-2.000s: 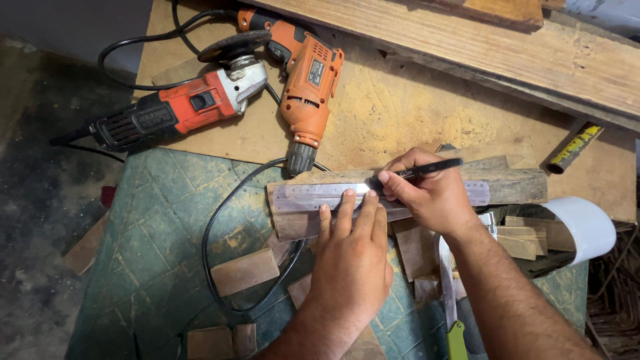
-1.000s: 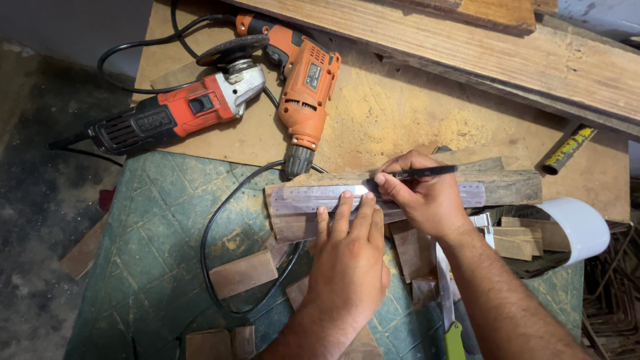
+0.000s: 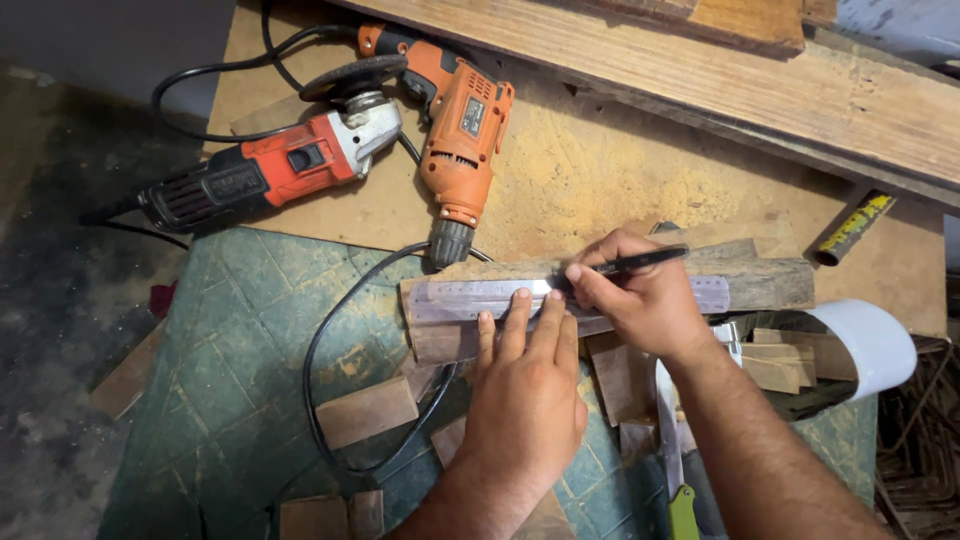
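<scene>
A clear plastic ruler (image 3: 450, 298) lies along a rough wooden board (image 3: 442, 341) at the middle of the table. My left hand (image 3: 529, 375) presses the ruler flat with its spread fingertips and grips nothing. In my right hand (image 3: 649, 300) is a black pen (image 3: 641, 259), its tip near the ruler's upper edge. The tip itself is partly hidden by my fingers. Beyond the ruler lie an orange power drill (image 3: 463, 142) and a red angle grinder (image 3: 300, 161).
Wood offcuts (image 3: 367, 412) lie around a black cord. A knife with a green handle (image 3: 682, 510) is beside my right forearm. A white container (image 3: 874, 345) holds wood pieces at right. Long planks (image 3: 675, 67) cross the back, near a metal tube (image 3: 855, 227).
My right hand has stayed by the ruler while the pen's tilt has changed slightly. My left hand keeps its place on the ruler.
</scene>
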